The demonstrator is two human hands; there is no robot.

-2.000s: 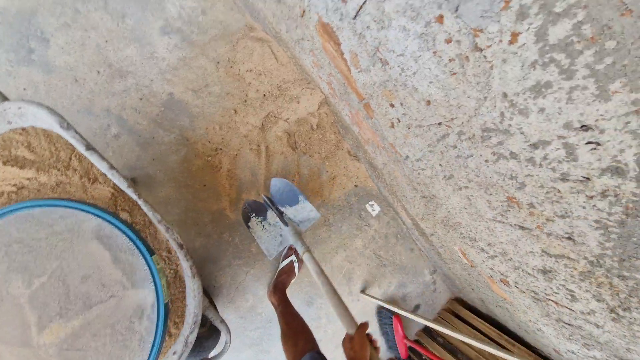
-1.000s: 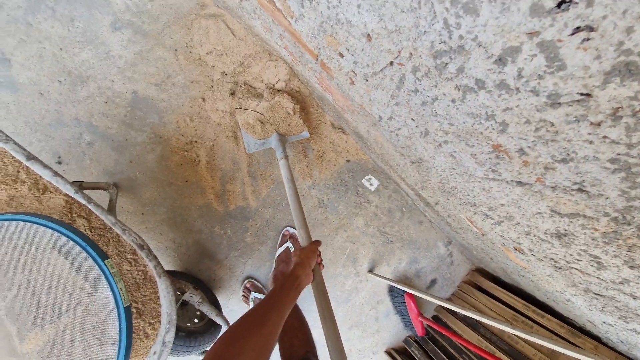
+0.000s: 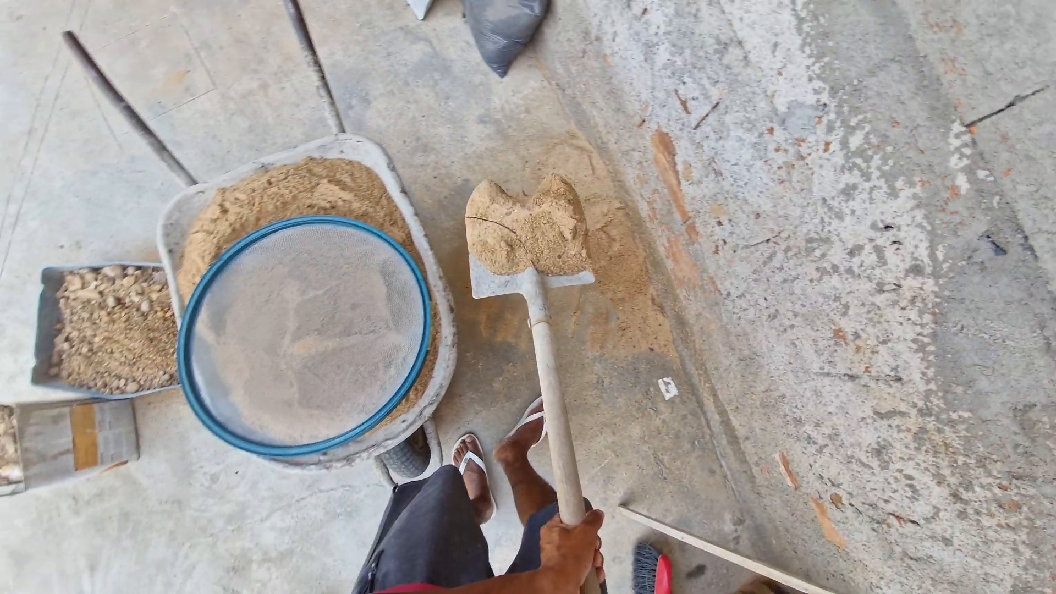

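My left hand (image 3: 569, 549) is closed around the pale handle of a shovel (image 3: 553, 404) at the bottom centre, its forearm coming in from the lower left. A heap of damp sand (image 3: 528, 235) lies on the shovel's blade, which is raised beside the wheelbarrow (image 3: 450, 330). My right hand is not in view. Left of the blade, a round sieve with a blue rim (image 3: 426, 330) rests over sand in the wheelbarrow; its mesh is covered with fine dust.
A rough wall (image 3: 825, 289) runs along the right. Loose sand (image 3: 631, 289) lies at its foot. A tray of gravel (image 3: 115, 330) and a cardboard box (image 3: 78, 441) are at left, a dark bag (image 3: 505, 33) at top. A brush (image 3: 646, 569) and a thin stick (image 3: 718, 551) lie low at right.
The shovel blade was bare two seconds ago and in the floor sand with a load one second ago; now it is lifted, loaded, nearer the wheelbarrow. The view has shifted toward the wheelbarrow.
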